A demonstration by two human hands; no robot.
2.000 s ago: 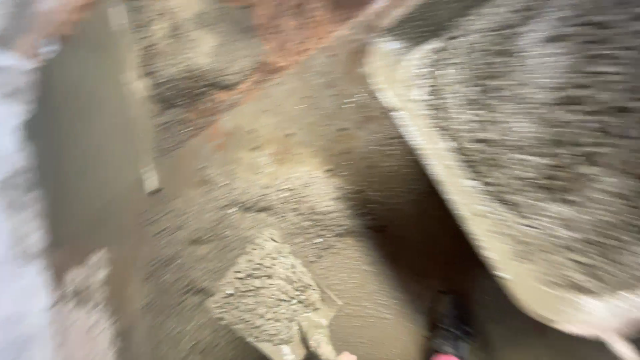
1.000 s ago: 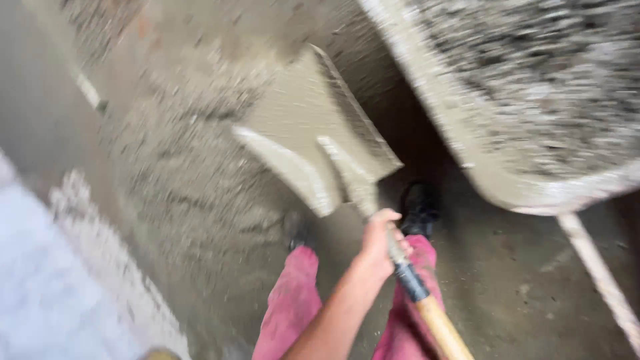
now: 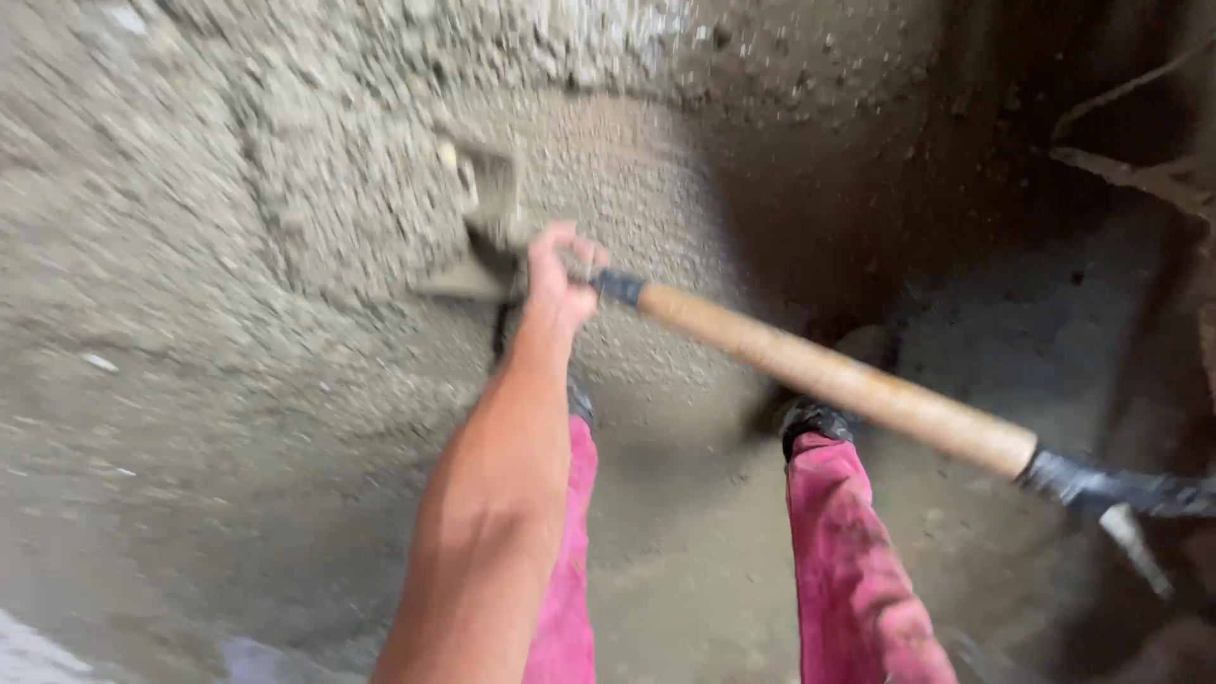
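My left hand grips the neck of a shovel, just ahead of its wooden shaft. The shaft slants down to the right, to a dark grip end at the right edge. The blade lies at the left of the hand, loaded with or pushed into wet grey concrete mix; blur hides which. My right hand does not show. Both legs, in pink trousers, and dark shoes stand below the shovel.
Wet mix spreads over the floor at the left and top. A dark brown patch lies at the upper right, with a thin pale edge or strip beyond it. Something white shows at the lower left corner.
The shovel blade, seen bare a second ago, is now at the concrete mix, left of my left hand. The view has swung, and the wheelbarrow tray of mix is no longer plainly seen.
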